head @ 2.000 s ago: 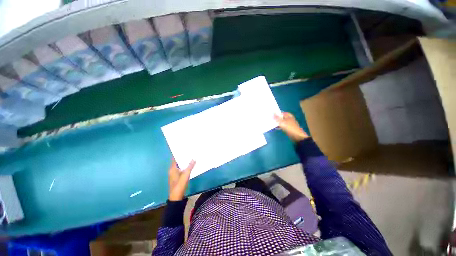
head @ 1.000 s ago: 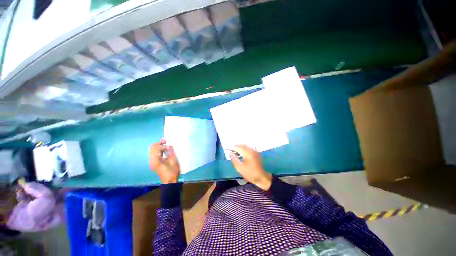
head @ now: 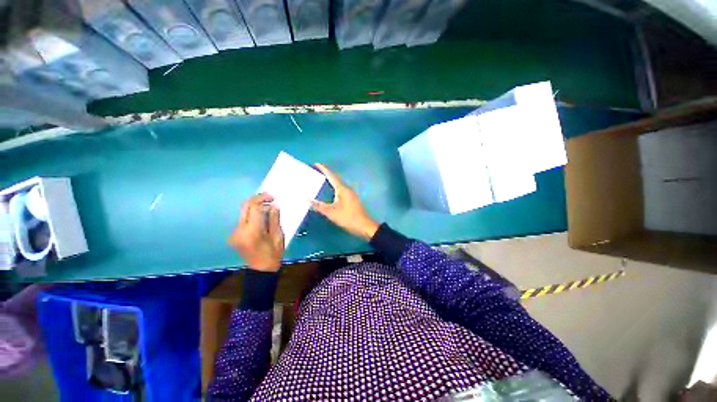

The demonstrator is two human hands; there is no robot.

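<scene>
A plain white box (head: 292, 187) is held tilted over the blue-green bench (head: 189, 169). My left hand (head: 259, 235) grips its lower left side. My right hand (head: 342, 206) is at its right corner, thumb and fingers around the edge. Its underside is hidden. To the right, several white retail boxes (head: 472, 161) stand side by side on the bench, touching, with pale blue sides showing. No hand touches them.
A row of retail boxes (head: 267, 20) stands on the darker green strip. At left, a white open box (head: 67, 216) holds white headphones. Brown cartons (head: 605, 192) are at right and below the bench. A blue tote (head: 173, 330) holds dark trays. Part of a person in pink shows lower left.
The box between my hands is now lifted and turned, gripped by both hands. The grouped white boxes sit apart from it at the right. The view has shifted.
</scene>
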